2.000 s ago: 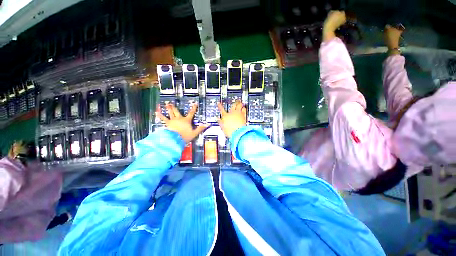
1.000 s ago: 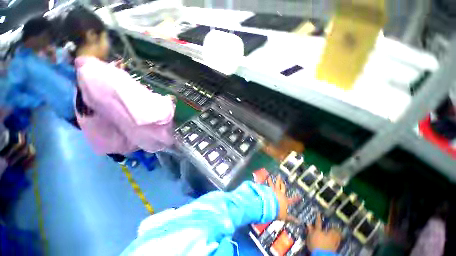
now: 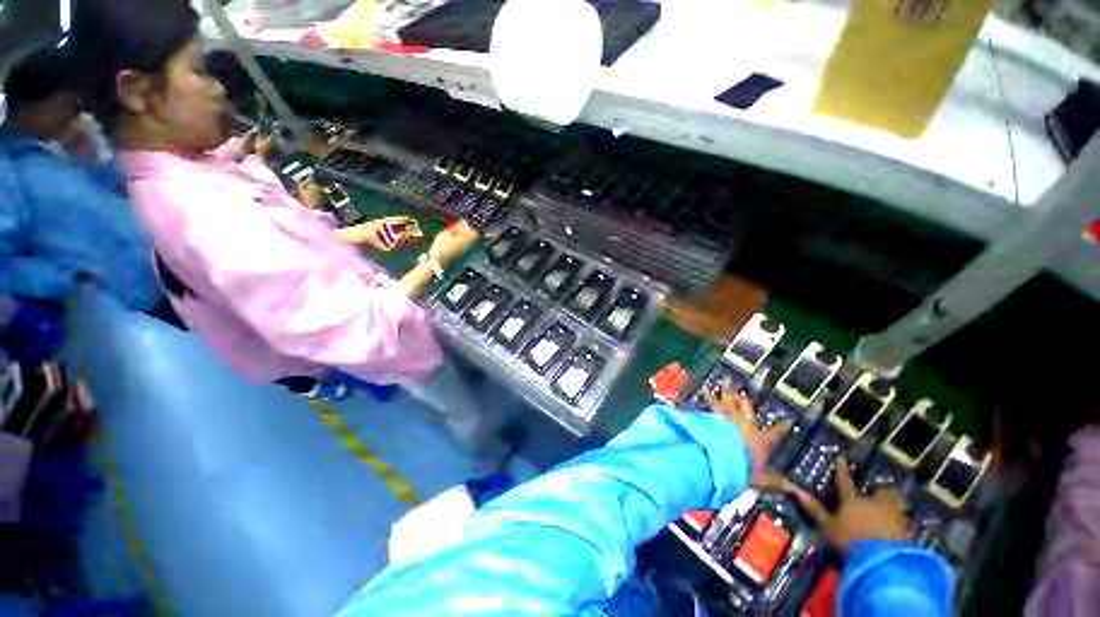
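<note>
Several keypad phones with white-gold framed screens (image 3: 861, 404) lie in a row in a clear phone tray at the lower right. My left hand (image 3: 750, 436) rests with spread fingers on the keypads at the tray's left part. My right hand (image 3: 864, 511) lies on the keypads nearer the middle, fingers apart. Neither hand is seen to grip anything. An orange-red piece (image 3: 762, 548) lies in the tray's near row, and others show beside it, partly hidden by my sleeves. Another orange-red piece (image 3: 668, 382) lies at the tray's left end.
A second tray of back-up phones (image 3: 514, 324) lies to the left, with stacked trays (image 3: 639, 229) behind it. A metal post (image 3: 989, 265) rises behind my tray to a white shelf (image 3: 676, 103). A person in pink (image 3: 265, 265) stands at the left, holding an orange-red piece.
The view has swung left from the straight-down view, then moved slightly closer to the neighbouring tray. My hands stay spread over the phones. The person in pink now shows both hands over the bench.
</note>
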